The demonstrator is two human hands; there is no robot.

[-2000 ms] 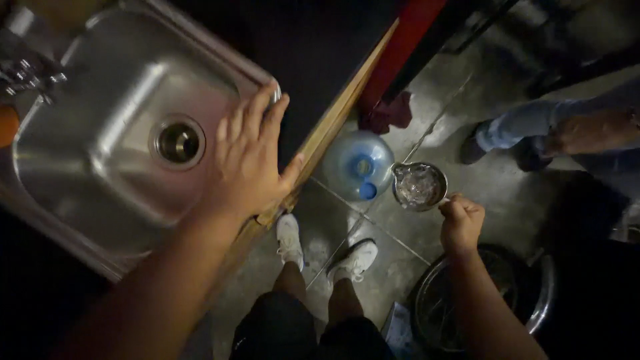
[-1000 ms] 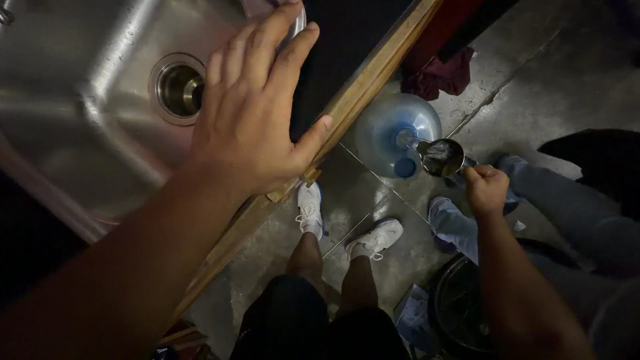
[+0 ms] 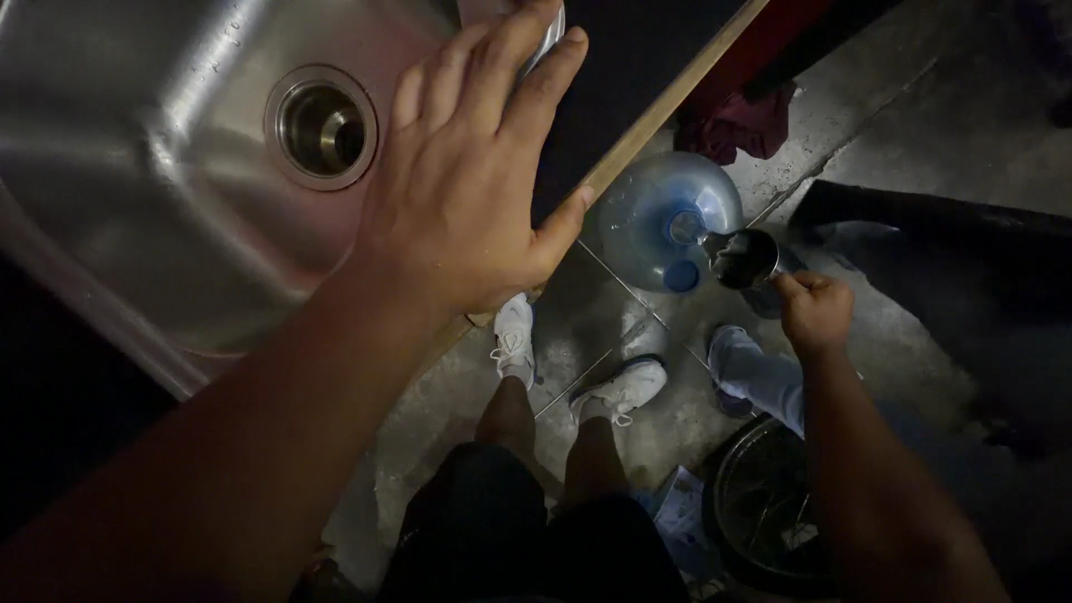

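My left hand [image 3: 469, 176] lies over the rim of the stainless steel sink [image 3: 193, 209], its fingers spread and nothing in its grip; the thumb touches the wooden edge [image 3: 670, 100]. My right hand [image 3: 816, 310] is closed on the handle of a small metal pitcher [image 3: 744, 258] that is tilted, its spout at the open mouth of a large clear blue water jug [image 3: 624, 222]. Clear liquid seems to run from the spout into the mouth, though dim light blurs it. A blue cap [image 3: 681, 275] shows at the jug's near side.
Dark red cloth [image 3: 745, 126] lies behind the jug. Another person's leg in light jeans [image 3: 758, 368] stands near my right forearm. A spoked wheel [image 3: 770, 502] is at the lower right. My white shoes [image 3: 628, 389] are on the tiled floor. The sink drain [image 3: 322, 130] is left of my left hand.
The pitcher has tilted further toward the jug's mouth in my right hand. The other person's legs have shifted, coming nearer to my right arm. My view has moved closer to the sink.
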